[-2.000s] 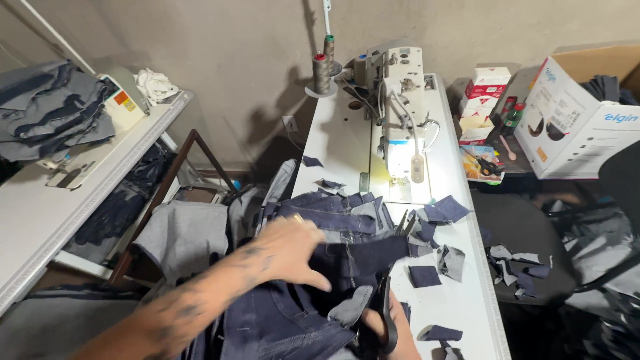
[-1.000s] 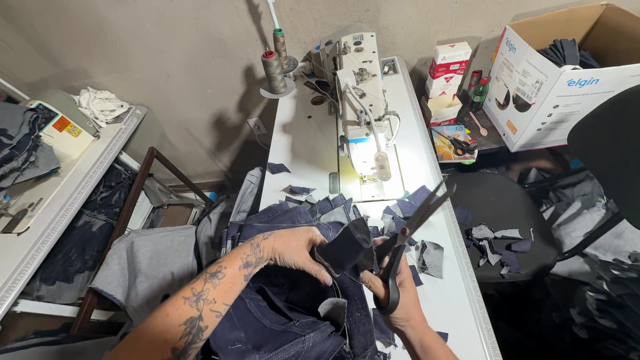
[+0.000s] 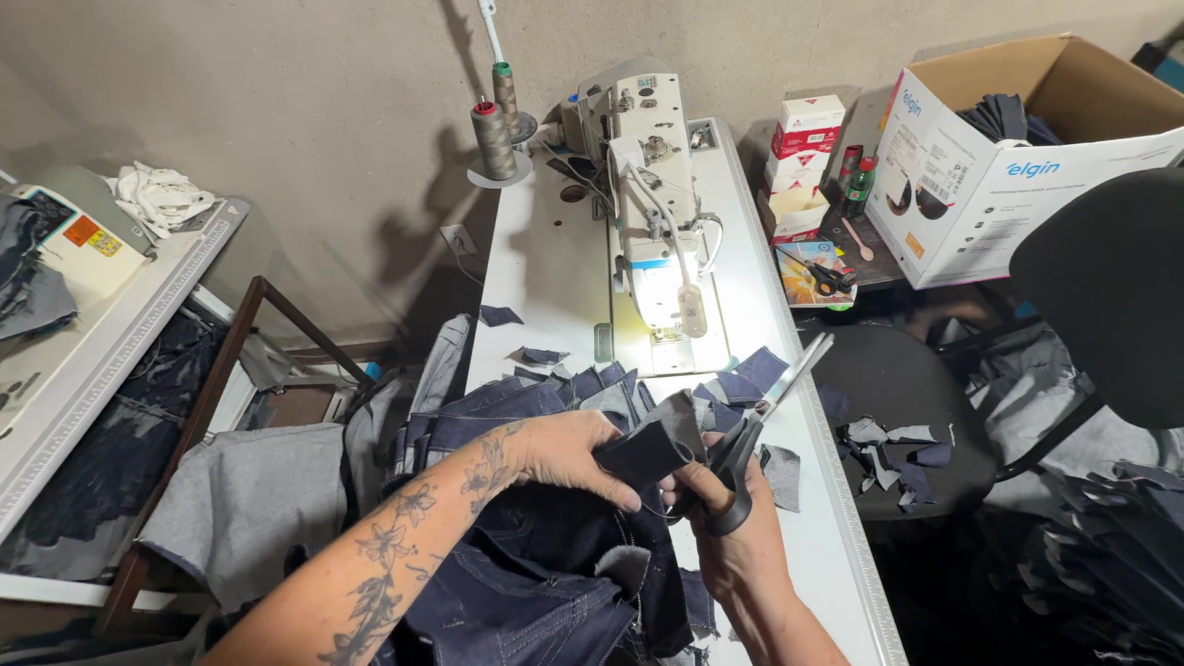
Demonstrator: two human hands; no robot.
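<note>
My left hand (image 3: pixel 578 458) grips the folded end of a dark denim strip (image 3: pixel 652 446), above a heap of dark blue denim garments (image 3: pixel 518 564) with a metal zipper. My right hand (image 3: pixel 740 518) holds black-handled scissors (image 3: pixel 740 444), with fingers in the handle loops. Their blades point up and away to the right, beyond the strip. Whether the right fingers also touch the strip is hard to tell. Denim scraps (image 3: pixel 754 370) lie on the white table (image 3: pixel 832 490) around the garments. Behind them stands a sewing machine (image 3: pixel 647 185) with its lamp lit.
Thread cones (image 3: pixel 493 143) stand left of the machine. At right are small boxes (image 3: pixel 807 139), a bottle (image 3: pixel 858 188), other scissors (image 3: pixel 823 276), a large cardboard box (image 3: pixel 1027 203) and a black chair (image 3: pixel 906 370) bearing scraps. On the left are a brown frame (image 3: pixel 222 370) and another machine table (image 3: pixel 176 277).
The scissors, low and mostly hidden two seconds ago, have come up into view in my right hand. My left hand, earlier spread over the denim, now grips the strip's end. The view has shifted.
</note>
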